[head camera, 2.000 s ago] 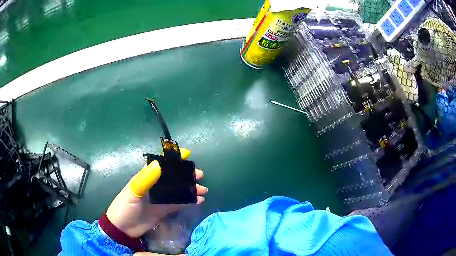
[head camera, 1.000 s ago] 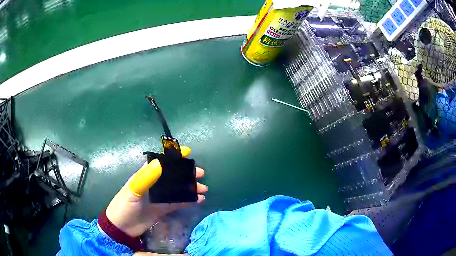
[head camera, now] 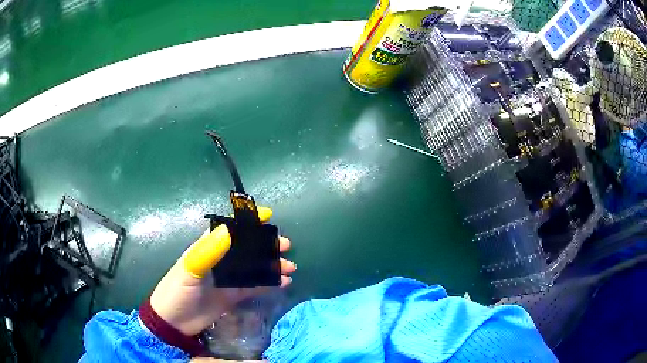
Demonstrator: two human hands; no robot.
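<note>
My left hand (head camera: pixel 188 287) comes in from the lower left and is shut on a black display module (head camera: pixel 245 257). A yellow finger cot covers the thumb on the module's front left; another yellow tip shows behind its top edge. Bare fingertips show at its right edge. The flex cable (head camera: pixel 228 165) points up and away, with an amber patch at its base. Crumpled clear film (head camera: pixel 240 330) lies below the hand. My right hand is not visible; only its blue sleeve (head camera: pixel 397 322) crosses the bottom.
A heap of black frames (head camera: pixel 42 262) lies at the left. A stack of clear blister trays (head camera: pixel 496 205) with black modules stands at the right. A thin white stick (head camera: pixel 411 148) lies beside it. A yellow can (head camera: pixel 386 49), a power strip (head camera: pixel 573 27) and a round fan (head camera: pixel 618 71) are beyond.
The left hand and module have barely moved. The flex cable's far end sits slightly higher. The view has shifted very slightly.
</note>
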